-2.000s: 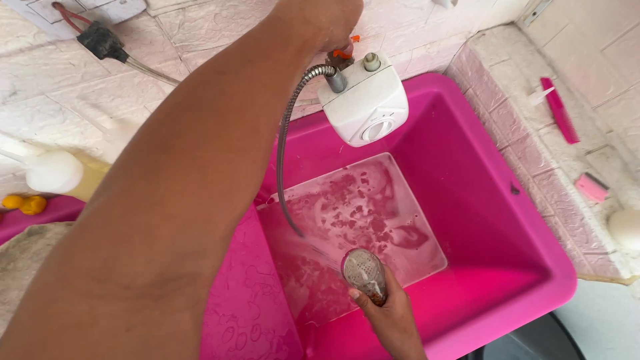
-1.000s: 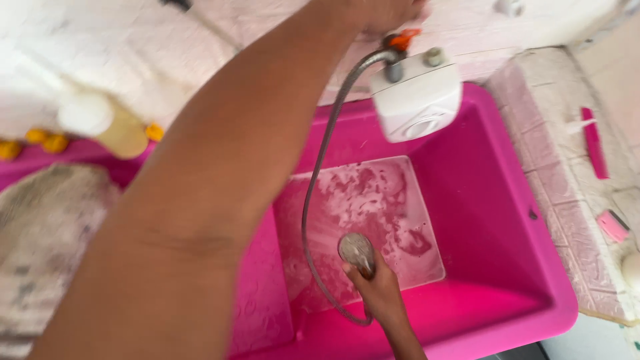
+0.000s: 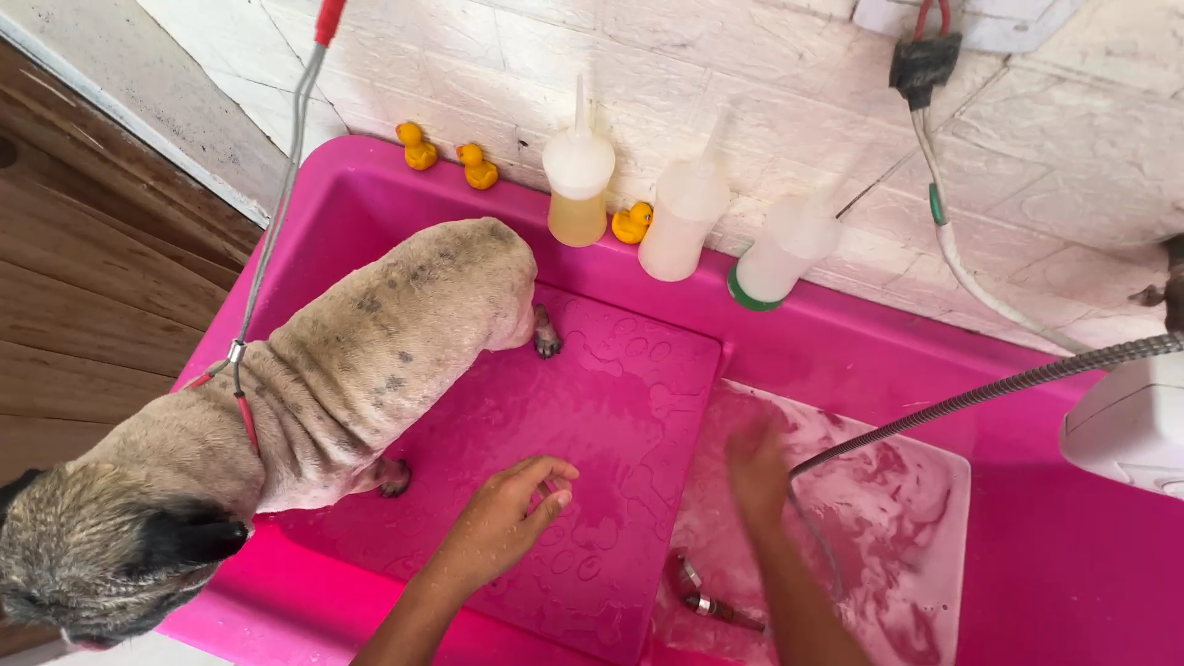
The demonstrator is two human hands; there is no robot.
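Note:
A wet, short-coated dog stands on the raised pink platform at the left of the pink tub, a red-tipped cable loop about its neck. My left hand is over the platform, right of the dog, fingers apart and holding nothing. My right hand is blurred above the tub's sudsy water; whether its fingers are apart is unclear. Below and left of it, the shower head's handle lies in the water, partly hidden. A ribbed metal hose passes beside my right hand from the right edge.
On the tub's back rim stand several squeeze bottles and rubber ducks. A white water heater hangs at the right. A black plug with a white cord hangs on the wall. Wooden boards are at the left.
The view has swung left, bringing the whole dog into sight. The shower head, held in my right hand before, now lies in the water. My left hand has come down from beside the heater.

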